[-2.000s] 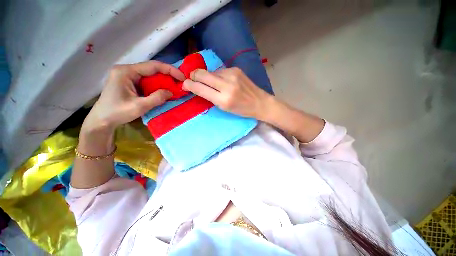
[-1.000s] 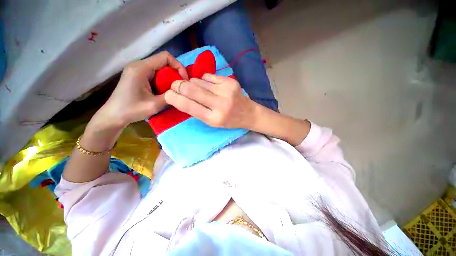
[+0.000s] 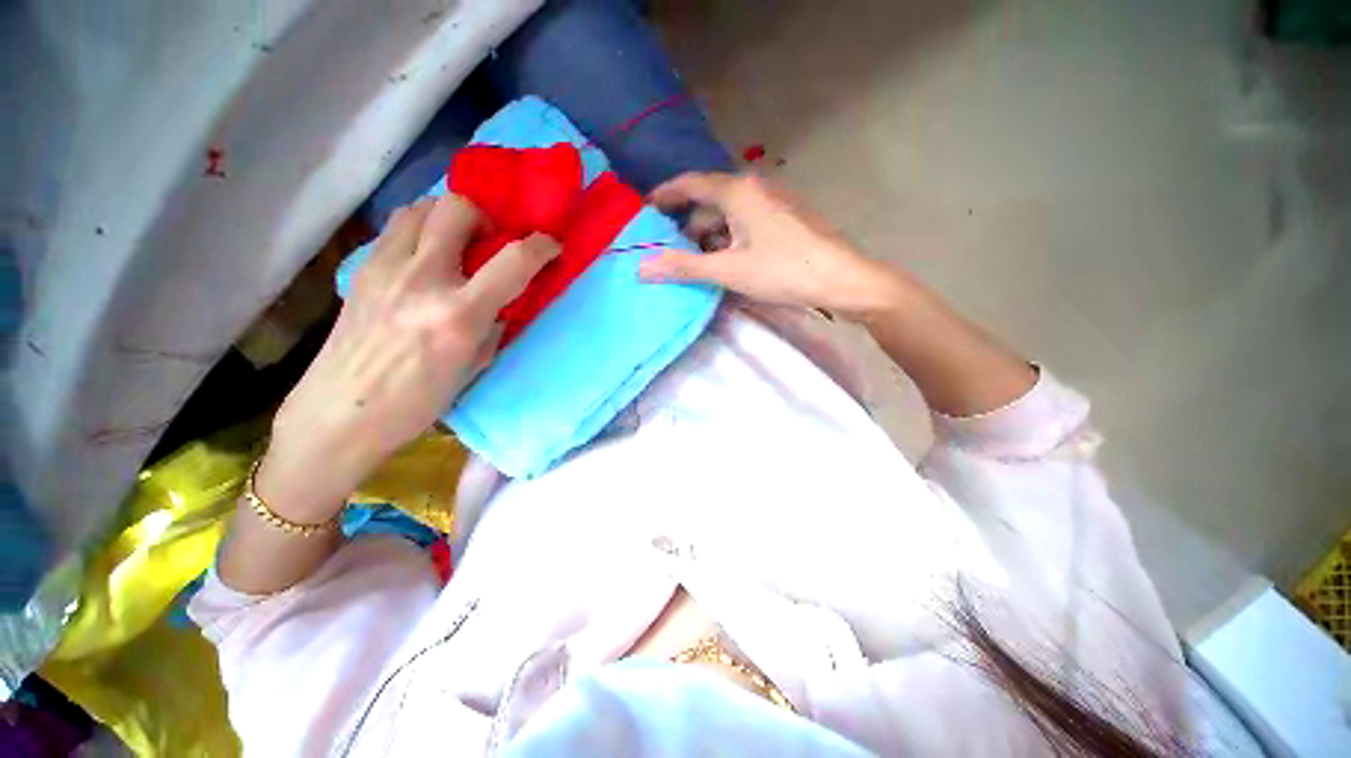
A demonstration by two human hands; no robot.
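The light-blue plush gift-box piece (image 3: pixel 593 353) lies on the lap, turned at an angle, with a red ribbon band (image 3: pixel 605 216) across it. A puffy red plush bow (image 3: pixel 522 185) sits over the band. My left hand (image 3: pixel 419 316) grips the bow from the left, its fingertips pressed into the red plush. My right hand (image 3: pixel 763 245) is at the piece's right edge, slightly blurred. A thin dark stretch of sewing thread (image 3: pixel 630 247) runs from the band side to its fingers. No needle can be made out.
A white-covered table (image 3: pixel 163 178) with thread bits and a small red scrap (image 3: pixel 215 160) is at the left. A yellow bag (image 3: pixel 148 592) holding blue and red pieces is below it. A yellow crate (image 3: pixel 1326 589) and a white box-like object (image 3: pixel 1277 674) are at lower right.
My right hand has moved off the bow to the piece's right edge, drawing thread across. My left hand now lies over the bow, and the piece has shifted left and turned.
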